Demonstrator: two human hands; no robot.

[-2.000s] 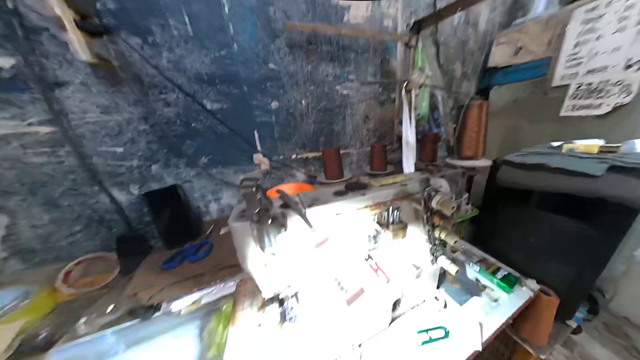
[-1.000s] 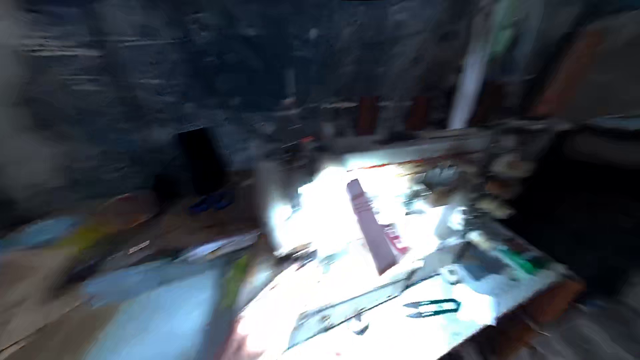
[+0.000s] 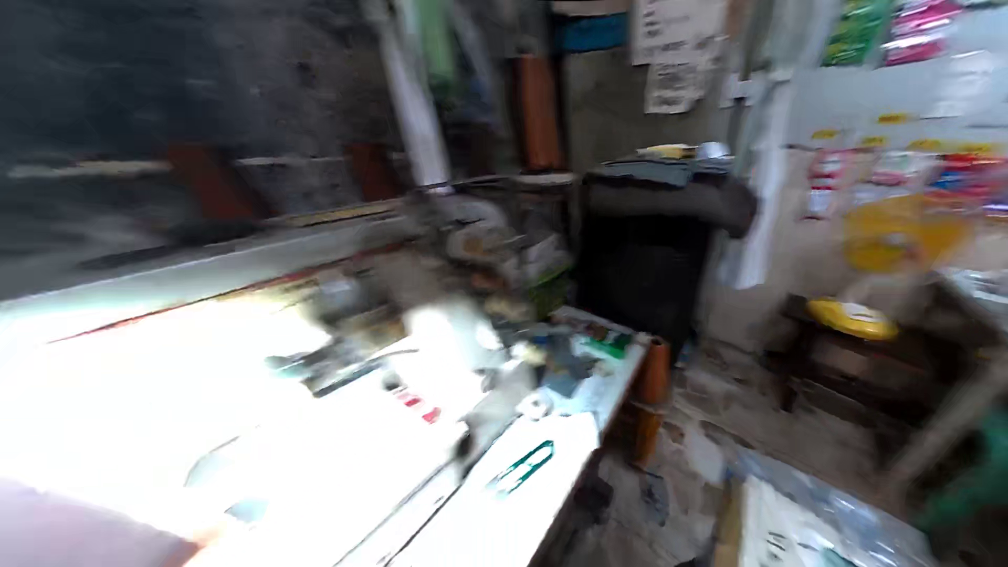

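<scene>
At the bottom left edge a pale pinkish sleeve and a bit of skin show, blurred and washed out by glare; this seems to be my left hand, and its fingers and anything in them cannot be made out. It is nearest to the white sewing machine, whose bright body and bed fill the left and middle. Green thread snips lie on the white table to the right of the machine bed. My right hand is out of view.
Behind the machine stand brown thread cones. An orange-brown cone is at the table's right edge. Beyond are a black covered object, a yellow round item on a dark stool and a plastic-wrapped package on the floor side.
The view has swung far to the right, bringing the stool and hanging packets into sight. A pinkish sleeve now shows at the bottom left.
</scene>
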